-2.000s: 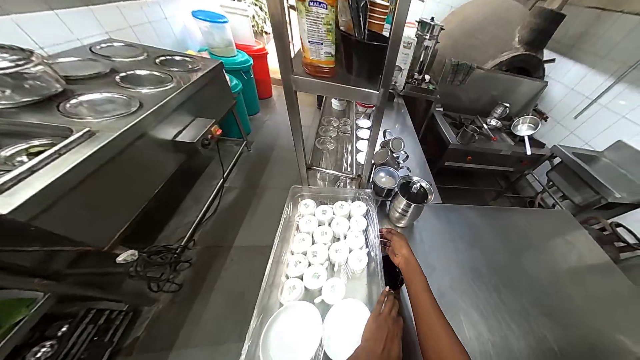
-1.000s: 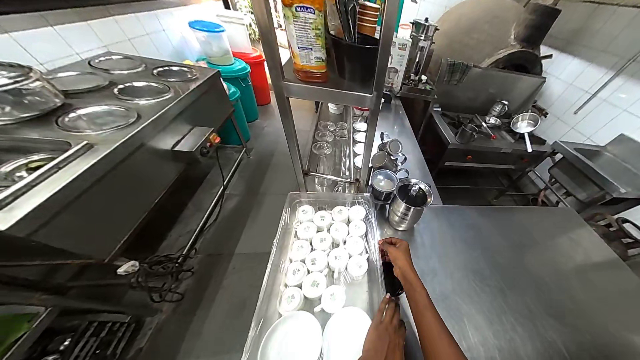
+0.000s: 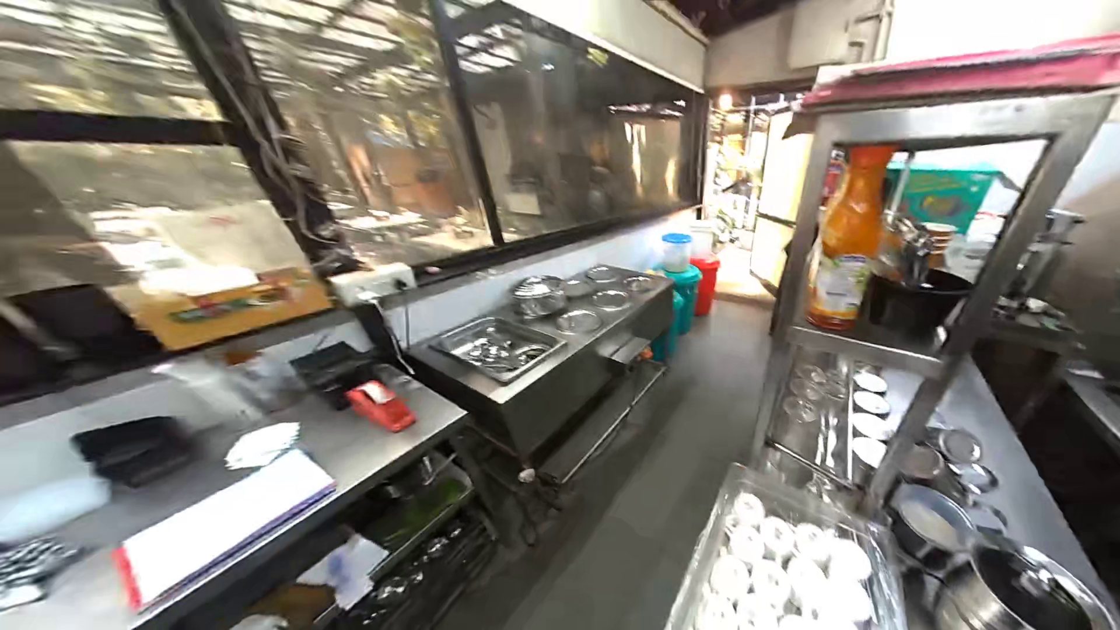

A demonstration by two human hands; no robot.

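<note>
Neither of my hands shows in the head view now. At the lower right, a clear plastic tray [image 3: 700, 560] holds many white cups [image 3: 772, 582], cut off by the bottom edge. Right of it, on the steel counter, stand a steel pot [image 3: 933, 523] and a larger steel vessel [image 3: 1006, 595]. Above the tray rises a steel shelf rack [image 3: 866, 350] bearing an orange bottle [image 3: 844, 245] and a black container of utensils [image 3: 919, 302].
A steel counter [image 3: 402, 437] at the left carries a stack of papers [image 3: 227, 525] and a red device [image 3: 381, 405]. Beyond it stands a steel food warmer [image 3: 560, 394] with round lids. Teal [image 3: 682, 289] and red bins [image 3: 704, 284] are farther back. A floor aisle runs between.
The view has swung far left and up. Both hands, earlier at the right side of the tray, are out of view. The windows and the left counter have come into sight.
</note>
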